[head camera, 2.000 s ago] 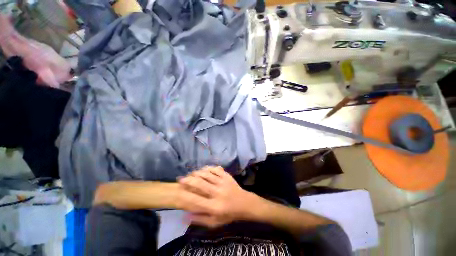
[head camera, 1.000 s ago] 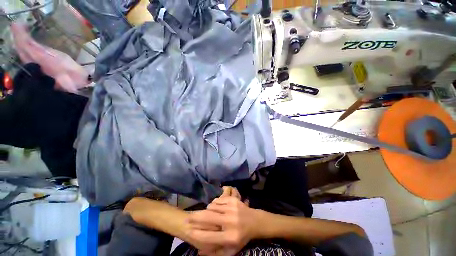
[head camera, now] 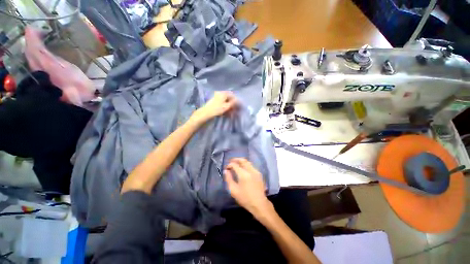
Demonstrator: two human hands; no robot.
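A large grey garment (head camera: 139,118) is heaped left of the needle and hangs over the table's front edge. My left hand (head camera: 220,104) is at its upper right part, fingers closed on cloth that is blurred and drawn into folds. My right hand (head camera: 247,183) is lower, near the garment's right edge, fingers curled against the cloth; whether they grip is unclear. A narrow grey binding tape (head camera: 330,162) runs from the tape roll (head camera: 426,174) on the orange disc (head camera: 412,216) to the presser foot (head camera: 282,122) of the ZOJE sewing machine (head camera: 340,85).
A wooden-handled awl (head camera: 353,144) and a black slotted bar (head camera: 307,121) lie on the machine bed. More grey pieces (head camera: 198,31) are heaped behind, beside the brown tabletop (head camera: 314,20). Black cloth (head camera: 41,129) and pink cloth (head camera: 54,69) are at left. An open box (head camera: 335,209) is below the table.
My hands were clasped together in front of me; they have parted and moved forward onto the garment, the left further up. The view has tilted up, showing more of the tabletop behind.
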